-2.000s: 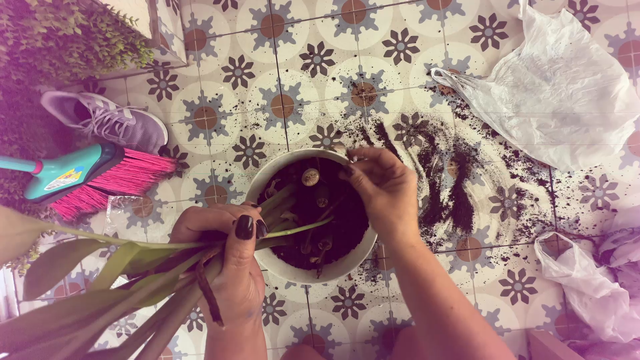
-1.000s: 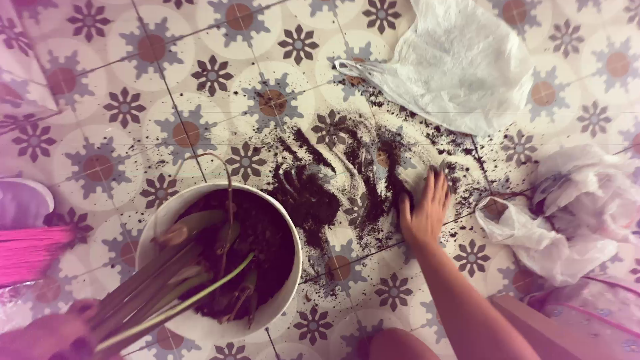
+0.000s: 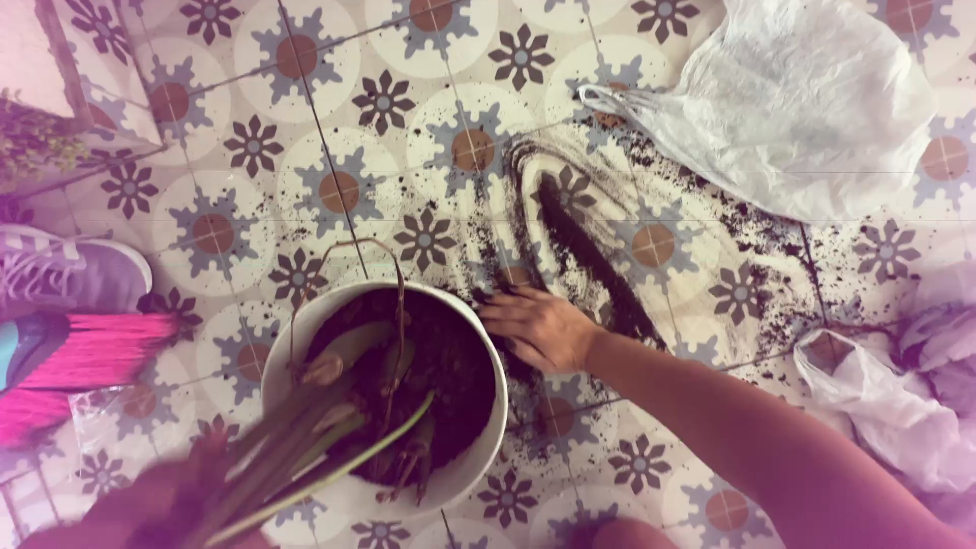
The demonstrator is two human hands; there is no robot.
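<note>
My right hand (image 3: 543, 328) lies palm down on the patterned tile floor, fingers spread, in spilled dark soil (image 3: 591, 259) just right of the white pot (image 3: 499, 389). Long plant stems (image 3: 286, 438) lean out of the pot toward the lower left, over the dark potting soil (image 3: 457, 381) inside it. At the lower left my left hand (image 3: 183, 488) is around the stems, blurred and partly hidden by them. A thin brown dried stem (image 3: 399, 305) arches above the pot's rim.
A white plastic bag (image 3: 801, 107) lies at the upper right, another white bag (image 3: 884, 412) at the right edge. At left are a grey sneaker (image 3: 91, 267) and a broom with pink bristles (image 3: 114, 351). A leafy plant (image 3: 38, 145) stands at the upper left.
My right hand has gone from the pot to the soil on the floor, then left across it to beside the pot. The smeared soil now shows a curved dark ridge.
</note>
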